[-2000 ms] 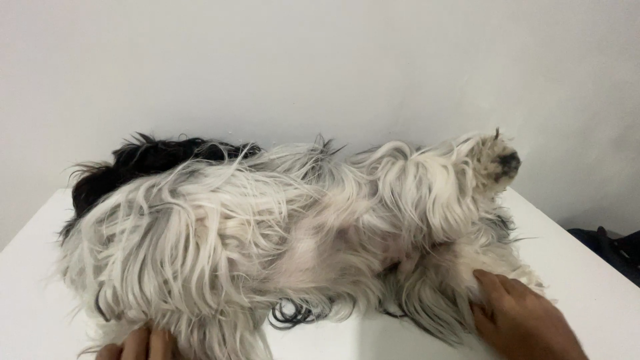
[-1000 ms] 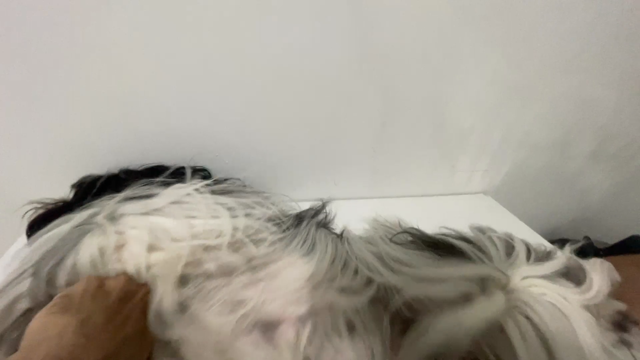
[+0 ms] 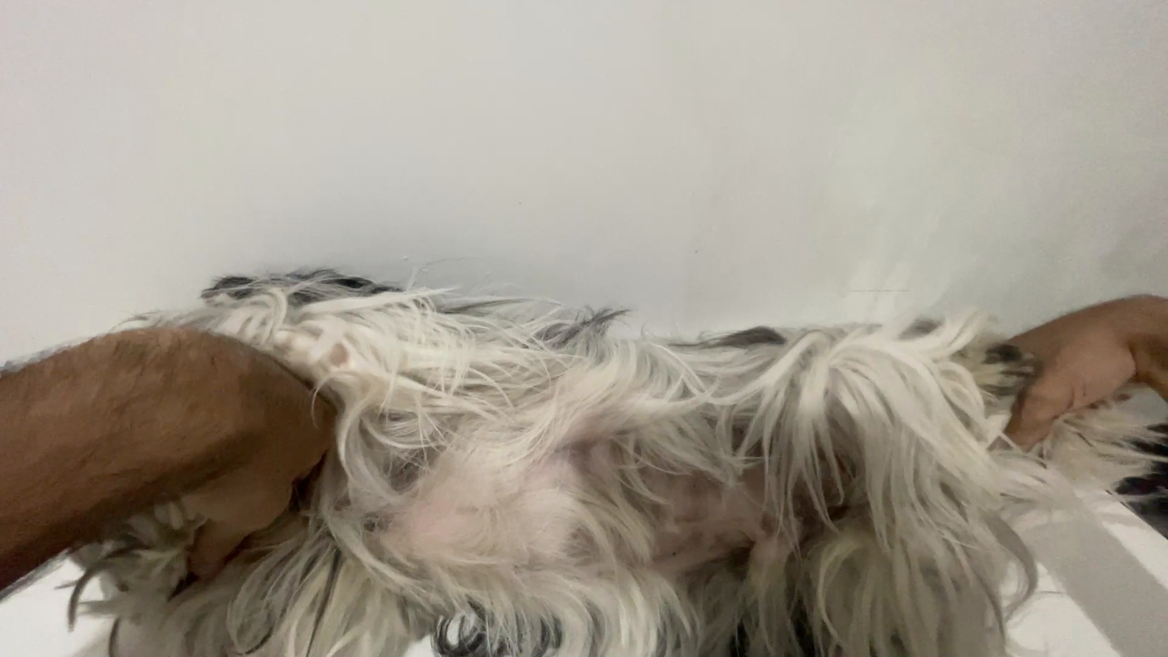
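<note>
A long-haired dog (image 3: 566, 474) with white, grey and black fur lies across a white table, its pinkish belly showing through the thin hair. On the left side, my left hand (image 3: 246, 465) is bent down into the fur around a front leg; its fingers are mostly hidden. At the far right, my right hand (image 3: 1077, 374) reaches to the end of a raised hind leg, with fur around the fingertips. The dog's face is not visible.
A plain pale wall (image 3: 584, 164) rises directly behind the dog. The white table (image 3: 1095, 566) shows at the lower right and lower left. A dark object (image 3: 1152, 474) lies beyond the table's right edge.
Both hands have moved up from the bottom of the view, the left onto the dog's left part, the right to the far right leg. The dog spans more of the view, which has shifted.
</note>
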